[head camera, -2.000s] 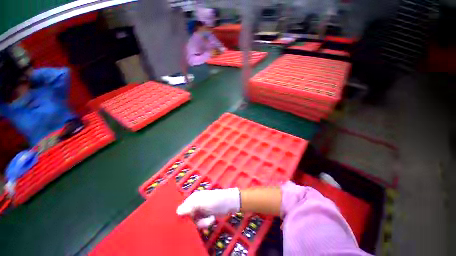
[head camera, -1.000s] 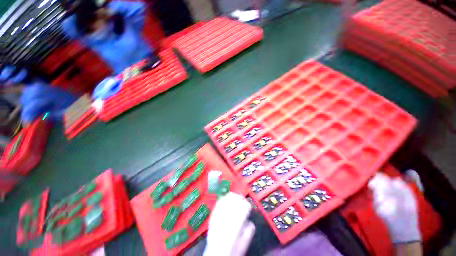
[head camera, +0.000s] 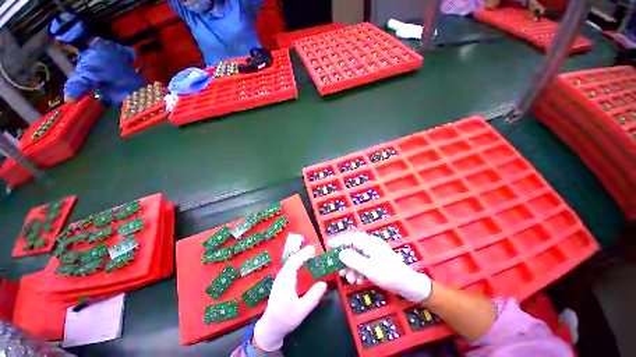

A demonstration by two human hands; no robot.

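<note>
My right hand [head camera: 383, 268], in a white glove, holds a green circuit board [head camera: 325, 264] by its right end, green side up, over the gap between the flat red tray and the compartment tray. My left hand [head camera: 288, 300], also gloved, is just left of the board with thumb and fingers apart; a slight touch at the board's edge cannot be ruled out. The flat red tray [head camera: 192, 282] bears several loose green boards [head camera: 222, 312] and a small white piece [head camera: 293, 244]. The red compartment tray [head camera: 446, 216] has boards [head camera: 377, 330] in its left columns; its other visible pockets are empty.
Left are stacked red trays [head camera: 167, 240] with heaped green boards, a smaller red tray [head camera: 43, 226], and white paper [head camera: 94, 322] with a dark pen. Across the green bench [head camera: 244, 157] are more filled trays [head camera: 359, 56] and people in blue smocks. A tray stack [head camera: 593, 125] and metal post stand right.
The view has swung so the trays show lower and straighter. My right hand has moved from the compartment tray's right side to the board near my left hand and now holds it.
</note>
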